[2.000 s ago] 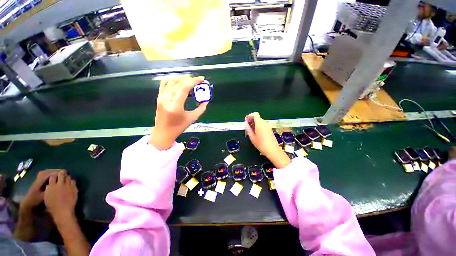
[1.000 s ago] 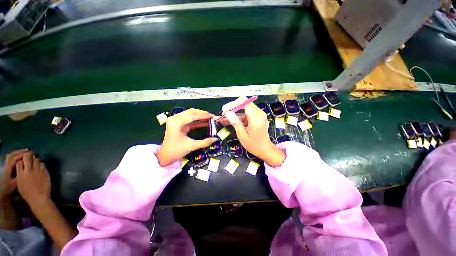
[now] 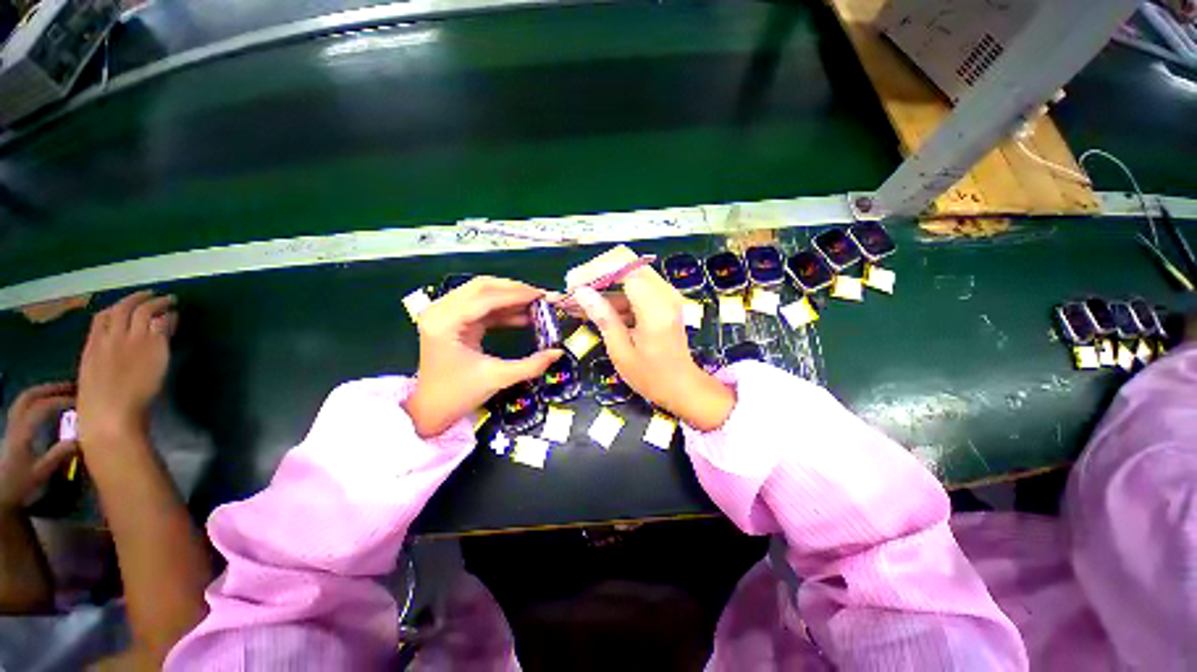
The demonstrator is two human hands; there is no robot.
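My left hand point(image 3: 462, 344) holds a smartwatch unit point(image 3: 546, 323) on edge between thumb and fingers, above the bench. My right hand point(image 3: 643, 336) holds a thin pink stick tool point(image 3: 614, 277), its tip at the top edge of the held watch. Below and behind my hands lie several dark watches with small coloured figures, one of them point(image 3: 561, 379) just under the held unit. Pale squares point(image 3: 530, 452) lie beside them. A further row of watches point(image 3: 765, 267) lies to the right, near the metal strip.
A pale metal strip point(image 3: 440, 240) separates the bench from the green conveyor belt point(image 3: 499, 131). A grey post point(image 3: 998, 112) and wooden board point(image 3: 1050, 179) stand right rear. Another person's hands point(image 3: 125, 355) are at the left, one holding a small pale item. More watches point(image 3: 1109, 319) lie far right.
Two seconds ago my left hand held up a lit watch; both hands then came together low over the bench with the pink tool. The left neighbour's hands have moved apart, one forward.
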